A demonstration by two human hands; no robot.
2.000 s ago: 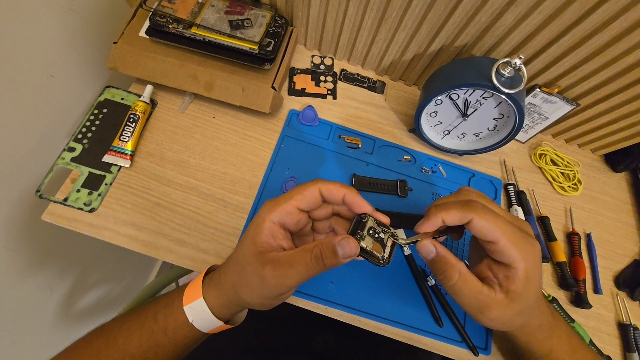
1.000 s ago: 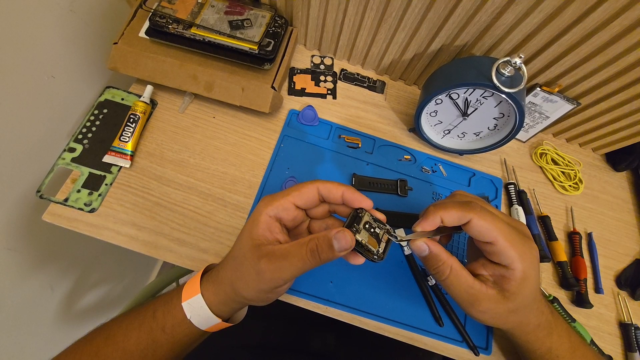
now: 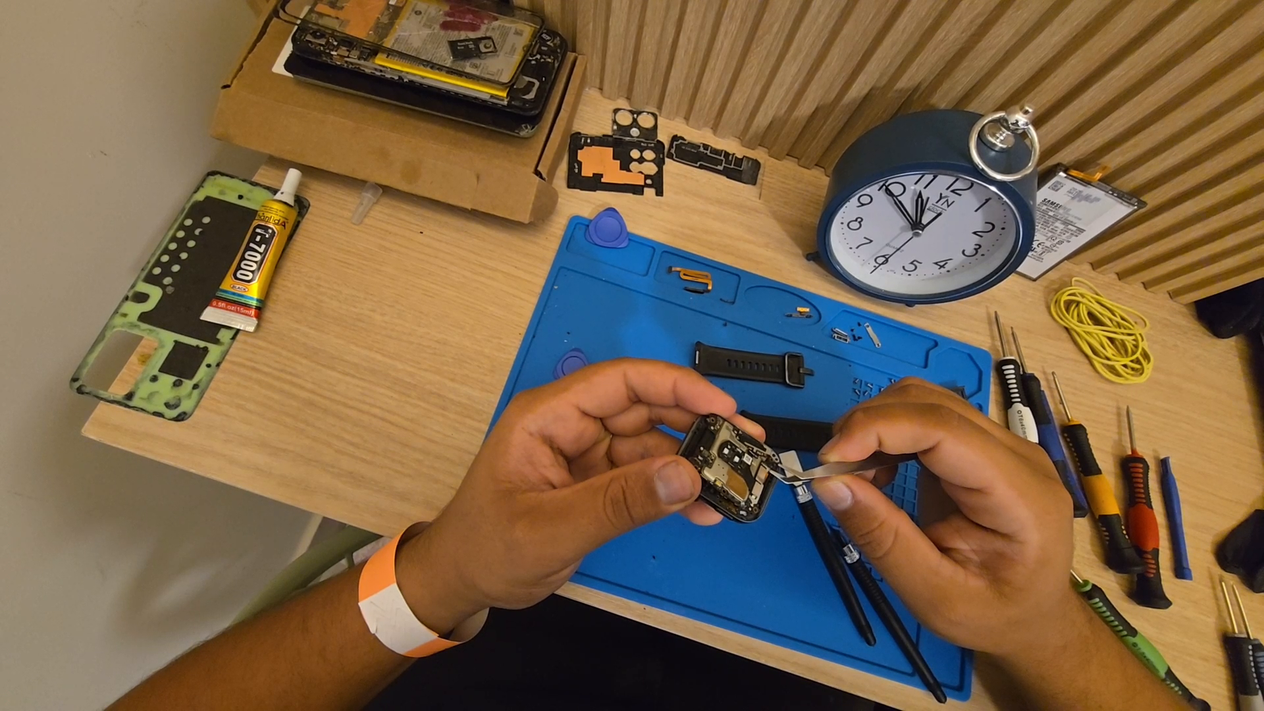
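My left hand (image 3: 583, 484) grips an opened smartwatch body (image 3: 729, 469) between thumb and fingers, its circuit parts facing up. My right hand (image 3: 948, 504) pinches a pair of metal tweezers (image 3: 854, 468), whose tips touch or nearly touch the right edge of the watch body. Both hands are over a blue silicone repair mat (image 3: 652, 573). Behind them on the mat lie a black watch strap piece with a buckle (image 3: 750, 364) and a second strap piece (image 3: 790, 432), partly hidden by my right hand. Two black pen-like tools (image 3: 831, 563) (image 3: 889, 612) lie below the tweezers.
Small parts (image 3: 854, 335) sit in the mat's upper trays. Beyond stands a blue alarm clock (image 3: 923, 232). Screwdrivers (image 3: 1141, 523) and a yellow cord (image 3: 1101, 329) lie at right. A glue tube (image 3: 255, 262) rests on a phone back cover (image 3: 188, 286) at left, near a cardboard box (image 3: 395, 158).
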